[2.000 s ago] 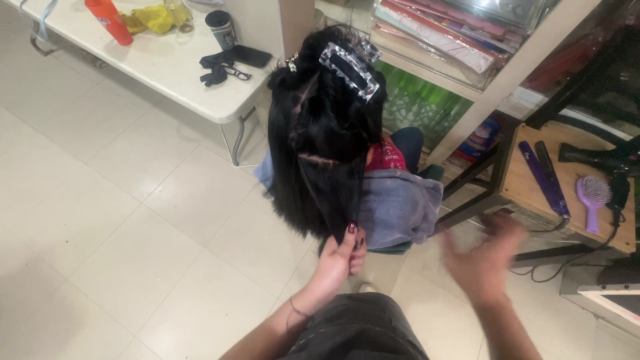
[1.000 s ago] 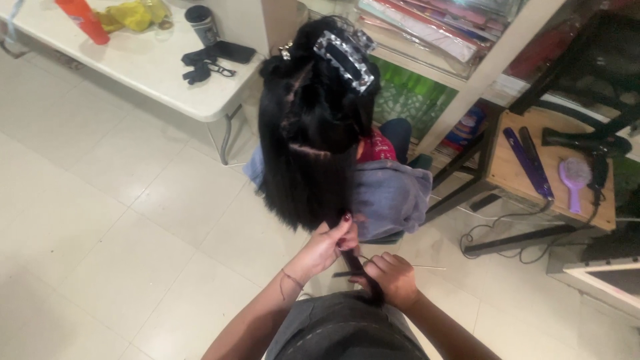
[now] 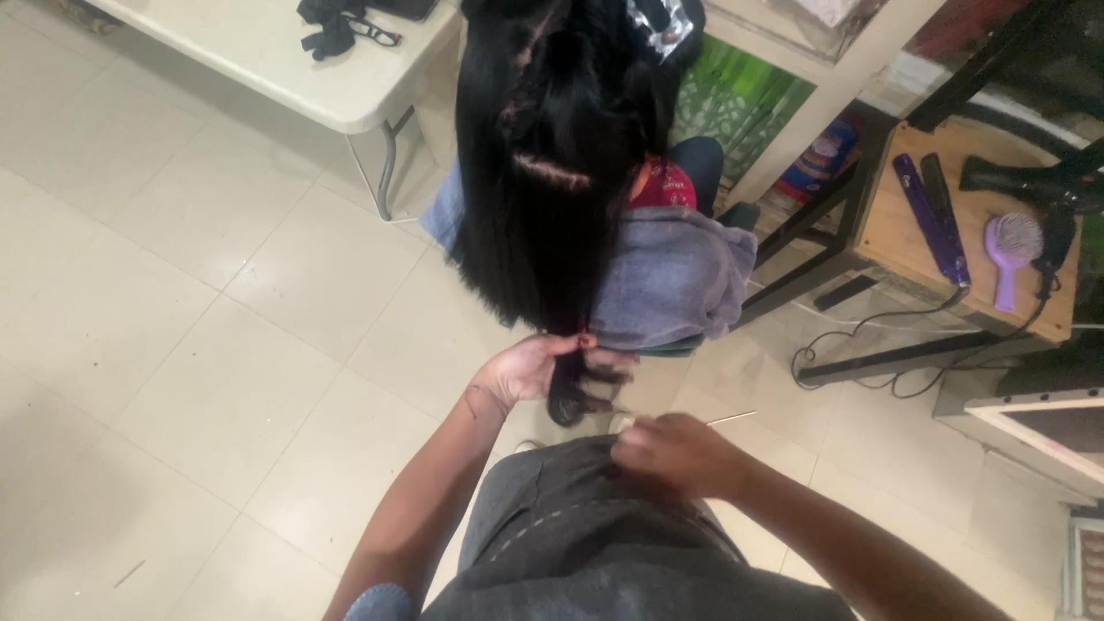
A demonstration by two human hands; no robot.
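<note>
Long, straight black hair (image 3: 561, 224) of a seated person hangs down, with pale parting lines across the scalp. A patterned clip (image 3: 662, 30) holds hair at the top. My left hand (image 3: 526, 366) grips a section of hair near its ends, below the rest, and loose tips hang among the fingers. Just to the lower right, my right hand (image 3: 668, 457) is curled and blurred in front of my dark apron. A thin, light rod (image 3: 731, 418) sticks out past its right side; the rest of that tool is hidden. A blue-gray towel (image 3: 664, 276) lies around the seated person.
On the wooden seat (image 3: 957, 198) at right lie a purple flat iron (image 3: 931, 220), a purple hairbrush (image 3: 1009, 250) and a black hair dryer (image 3: 1026, 179). Their cords (image 3: 849, 332) hang down beside it. A white table (image 3: 345, 95) at upper left bears eyeglasses (image 3: 375, 33).
My right hand was apart at the right, came in to the hair beside my left hand, and is now just off the hair ends. My left hand has kept hold of hair. The view has shifted.
</note>
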